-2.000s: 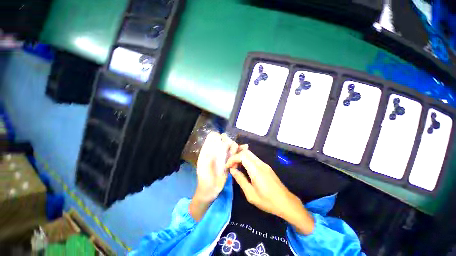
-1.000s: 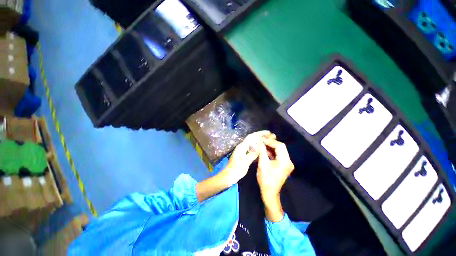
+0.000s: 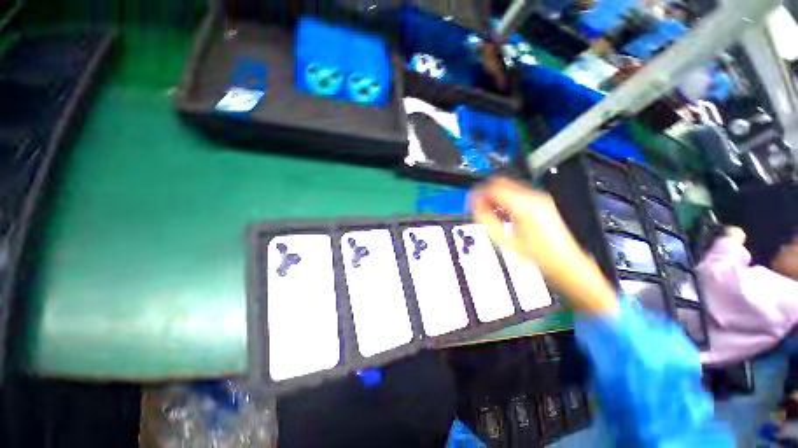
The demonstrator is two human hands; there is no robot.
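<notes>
A black foam tray (image 3: 257, 306) lies along the near edge of the green bench. It holds several white phone back covers (image 3: 303, 324), one per slot, with dark round camera spots near their tops. My right hand (image 3: 516, 214) is blurred over the right end of the tray, near the top of the last cover, and hides its camera area. Its fingers are bent together; whether they hold a small piece cannot be told. My left hand is not in view.
Black open boxes (image 3: 289, 131) with blue film-backed pieces (image 3: 343, 66) stand beyond the tray. A pale slanting post (image 3: 647, 87) rises right of them. Cover trays (image 3: 626, 236) stand at the right, near a person in a pink sleeve (image 3: 744, 302). A box of crinkled clear film (image 3: 210, 420) is below the bench edge.
The view has swung right and up to the bench. My hands were together near the film box; now my right hand is over the tray's right end and my left hand has left the view.
</notes>
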